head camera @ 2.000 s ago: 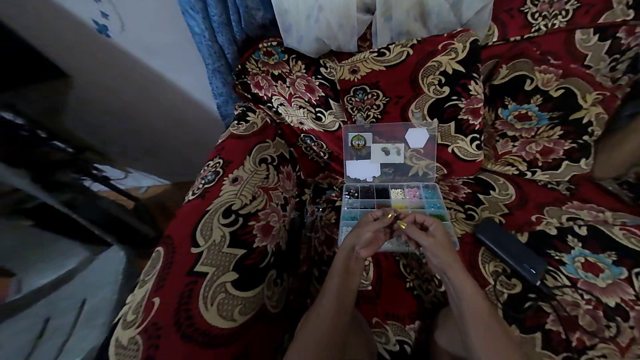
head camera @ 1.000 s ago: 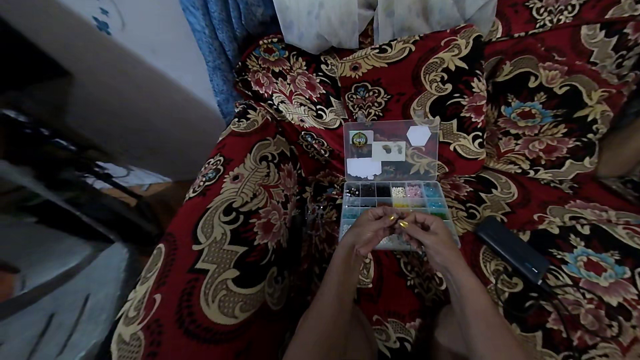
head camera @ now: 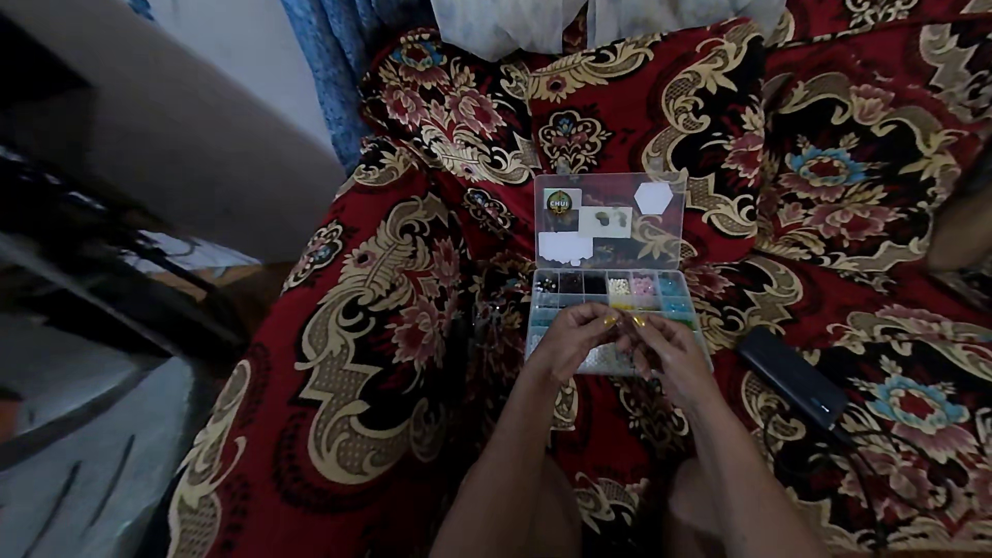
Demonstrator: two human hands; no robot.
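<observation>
A clear plastic bead organizer box (head camera: 700,341) lies on the sofa with its lid (head camera: 610,253) raised. Beads in black, cream, pink, turquoise and white fill its compartments. Over the front half of the box, my left hand (head camera: 577,337) and my right hand (head camera: 670,353) meet at the fingertips, thumbs and forefingers pinched close together. Whatever lies between the fingers is too small and dark to make out. Both thumbnails look yellow. My hands hide much of the lower compartments.
A black power bank (head camera: 794,376) with a cable (head camera: 891,442) rests on the patterned red sofa cover (head camera: 372,310) right of the box. Dark metal framework (head camera: 155,248) and a grey seat (head camera: 93,442) stand at the left. Part of a person's limb (head camera: 961,232) shows at the right edge.
</observation>
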